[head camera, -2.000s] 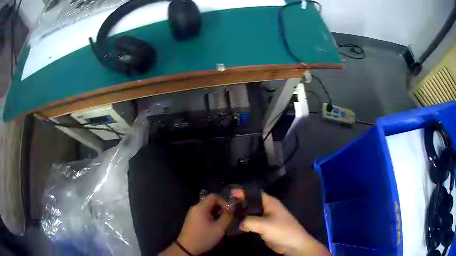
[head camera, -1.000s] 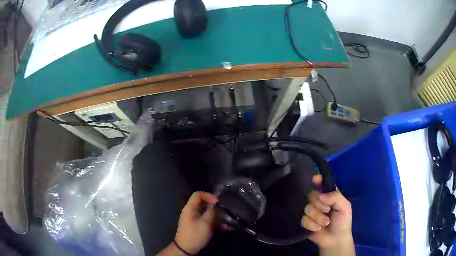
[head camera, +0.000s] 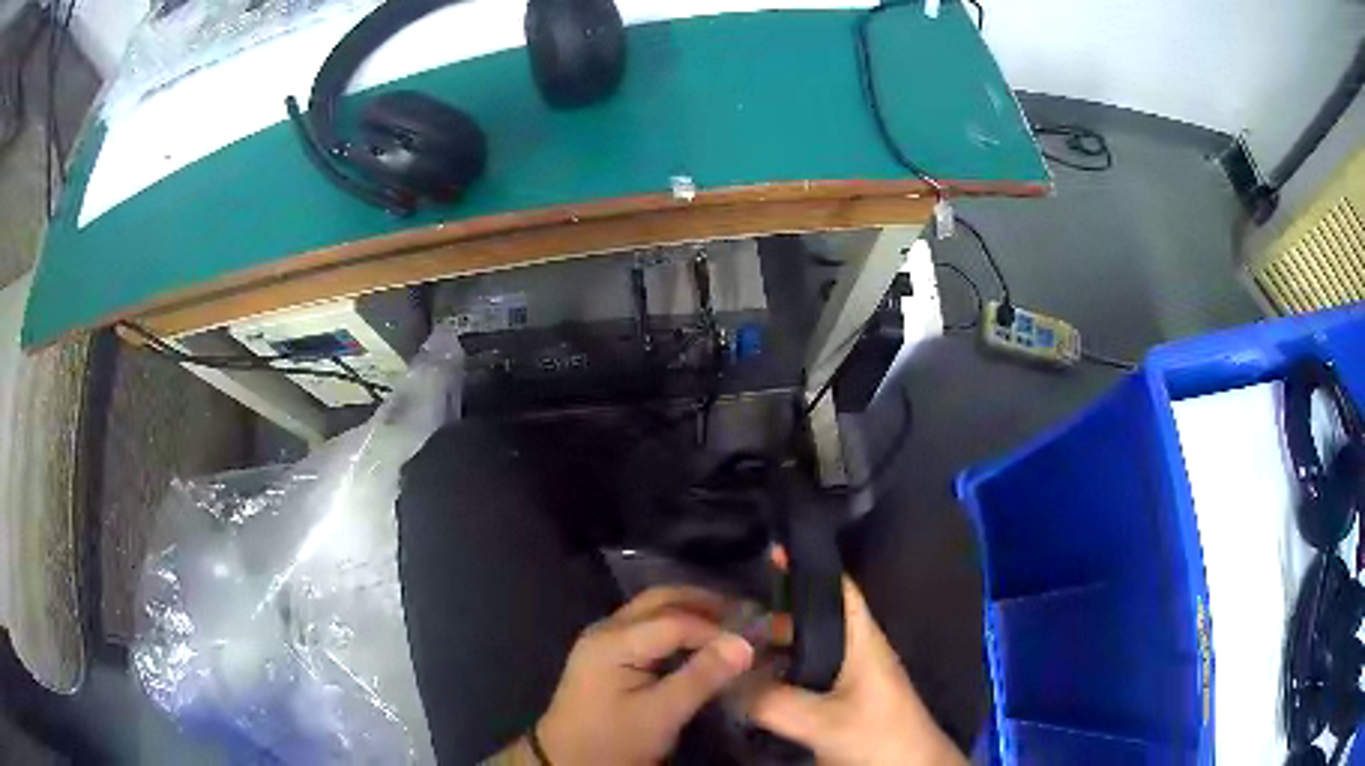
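A black headset is held upright over my dark-clothed lap, its headband seen nearly edge-on and blurred. My right hand is closed around the headband's lower part. My left hand is beside it with thumb and fingers pinched together at a small shiny clear plastic piece near the ear cup. The ear cups are dark against my lap and hard to make out. Another headset with a boom microphone lies on the green bench.
A blue tote with white liner and several bare headsets stands at the right. A large clear poly bag is heaped left of my lap. A thin black cable lies on the bench's right; a power strip is on the floor.
The headset has turned from lying wide across my lap to upright and edge-on. My right hand has moved left and down, close to my left hand, which has moved slightly right.
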